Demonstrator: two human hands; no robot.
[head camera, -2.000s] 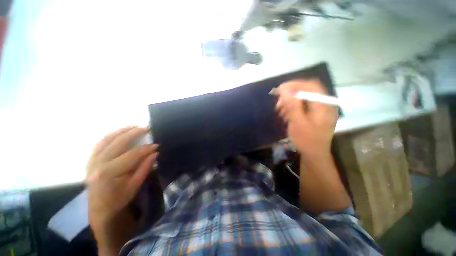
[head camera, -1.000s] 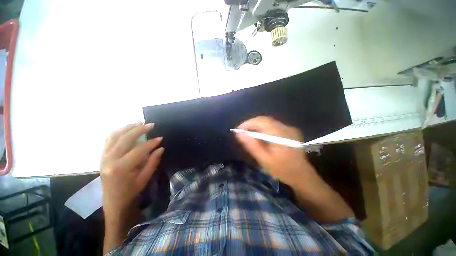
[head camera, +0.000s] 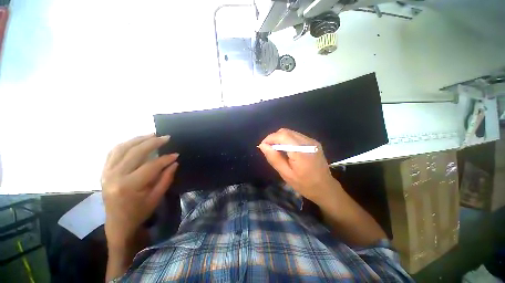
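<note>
A dark fabric panel (head camera: 326, 110) lies across the front edge of the white table, its upper edge slightly curved. Faint pale dots show on it left of the pen. My right hand (head camera: 299, 160) holds a slim white marking pen (head camera: 296, 148), its tip at the middle of the panel. My left hand (head camera: 135, 177) lies at the panel's left end, with fingertips on the cloth and thumb close by. Whether it pinches the cloth or only presses it is hard to tell.
The sewing machine's head (head camera: 296, 14) with a ribbed cream knob (head camera: 326, 43) stands beyond the panel. A shiny plate (head camera: 236, 52) and round metal disc (head camera: 287, 63) are on the bed. Cardboard boxes (head camera: 426, 210) stand right, below the table. White paper (head camera: 83, 215) lies lower left.
My right hand has moved left and nearer me from the panel's right part, and the pen tip now sits mid-panel. Over the last second the pen has tilted flatter. The left hand keeps its place.
</note>
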